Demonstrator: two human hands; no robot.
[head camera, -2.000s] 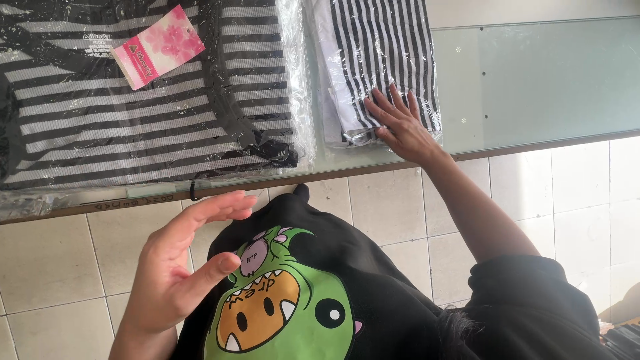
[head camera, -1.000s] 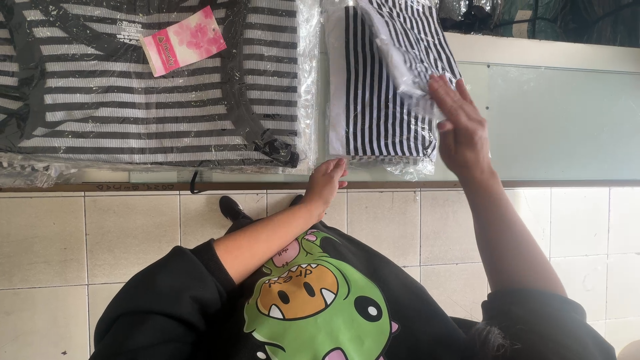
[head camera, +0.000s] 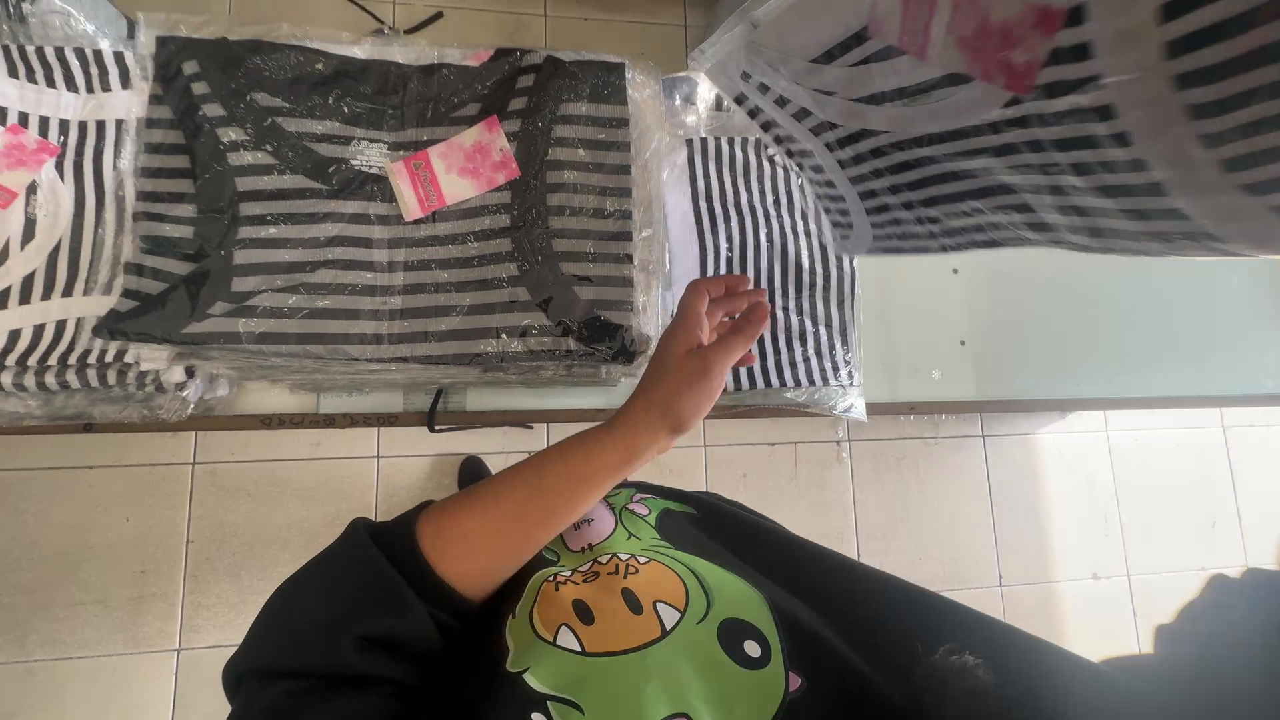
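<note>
My left hand (head camera: 715, 330) is over the lower part of a bagged, folded black-and-white striped garment (head camera: 770, 230) on the table. Its fingers are curled towards the thumb, and whether they pinch the plastic is unclear. At upper right, another striped garment in clear plastic (head camera: 1000, 170), with a pink tag, appears raised and partly covers the flat one. My right hand is out of view, so its grip on that package is hidden. Left of my left hand lies a bagged black-and-grey striped garment (head camera: 300, 290) with a pink floral tag (head camera: 454, 168).
A bagged white-and-black striped garment (head camera: 85, 200) lies at the far left. The pale green tabletop (head camera: 1050, 340) extends to the right. A dark cord (head camera: 435, 412) hangs over its near edge, above the tiled floor (head camera: 280, 500).
My right hand has left the view. The tagged striped package has come into view at upper right. My left hand has moved from the near edge of the flat package onto its striped surface.
</note>
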